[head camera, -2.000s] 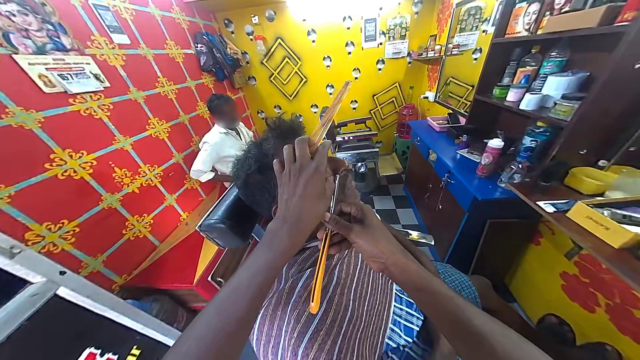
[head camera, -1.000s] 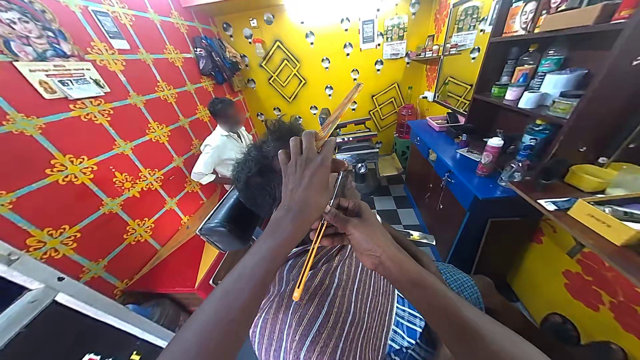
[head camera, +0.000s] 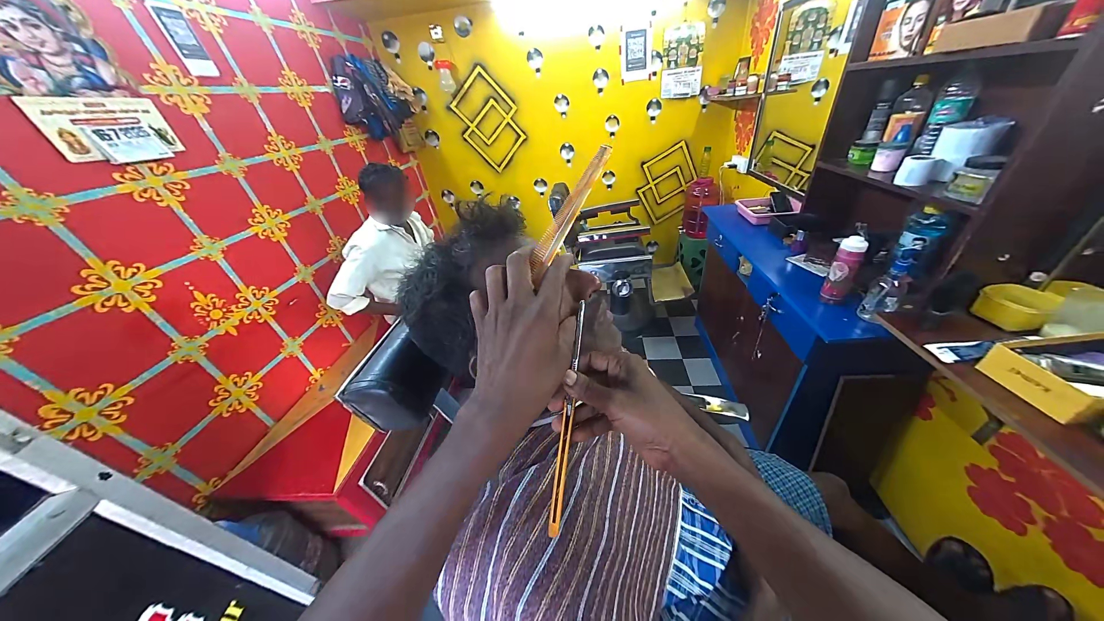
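A person leans back in a barber's chair, head on the black headrest (head camera: 392, 375), a striped cloth (head camera: 569, 535) over the chest. My left hand (head camera: 522, 336) rests against the side of the person's face, with a tan comb (head camera: 571, 211) held between its fingers and pointing up and away. My right hand (head camera: 625, 401) grips a straight razor (head camera: 565, 466) with an orange handle that points down toward the chest. The razor's narrow metal part stands upward beside the cheek, close to my left hand; its exact contact with the skin is hidden.
A seated person in a white shirt (head camera: 379, 259) is beyond the headrest at left. Another barber's chair (head camera: 617, 250) stands behind. On the right are a blue counter (head camera: 776, 285) with a pink bottle (head camera: 843, 269), dark shelves (head camera: 966, 194) with bottles, and a yellow box (head camera: 1039, 379).
Both hands stay by the face. The razor's orange handle has swung slightly, its lower end shifting left and then back to the right.
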